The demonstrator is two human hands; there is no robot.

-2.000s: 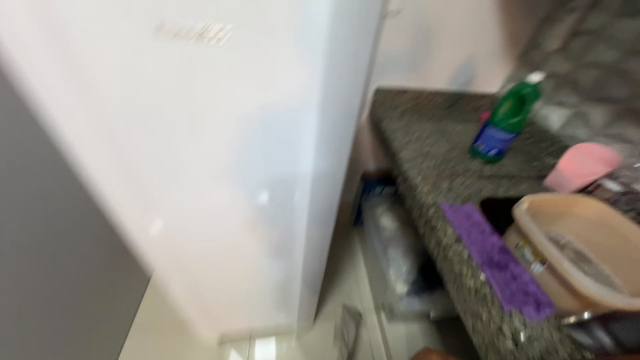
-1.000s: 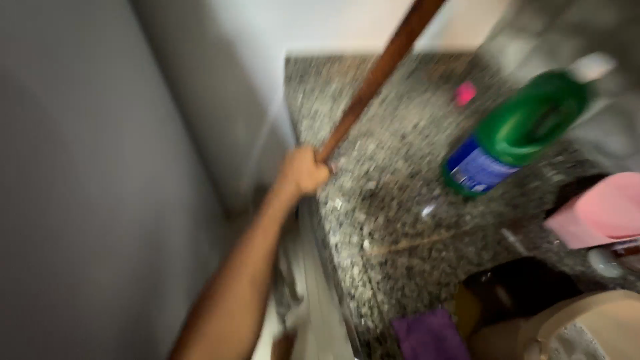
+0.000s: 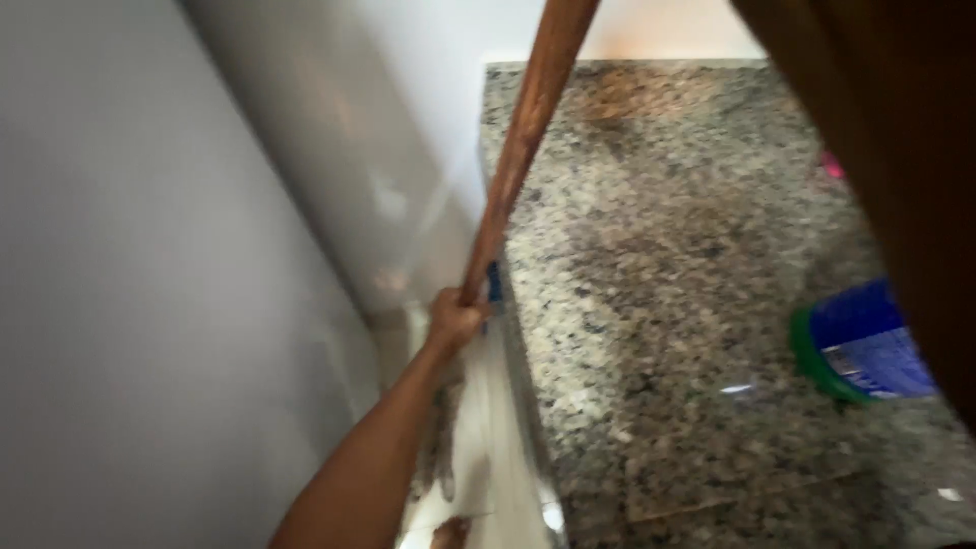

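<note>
My left hand (image 3: 457, 316) is closed around a brown wooden pole (image 3: 518, 152), just beside the left edge of the granite countertop. From my fist the pole slants up and out of the top of the view. Its lower end is not plain, hidden by my hand and blur. My right hand is not in view. A dark, blurred shape (image 3: 900, 152) very close to the camera covers the right side; it may be my right arm, but I cannot tell.
On the granite countertop (image 3: 656, 305) a green bottle with a blue label (image 3: 862, 343) is partly covered by the dark shape. A small pink object (image 3: 833, 165) lies behind it. A grey surface (image 3: 168, 305) stands at the left, above a pale tiled floor (image 3: 488, 457).
My left hand, out of view two seconds ago, held the pole one second ago and still does. The dark shape has come in at the right. The view has shifted.
</note>
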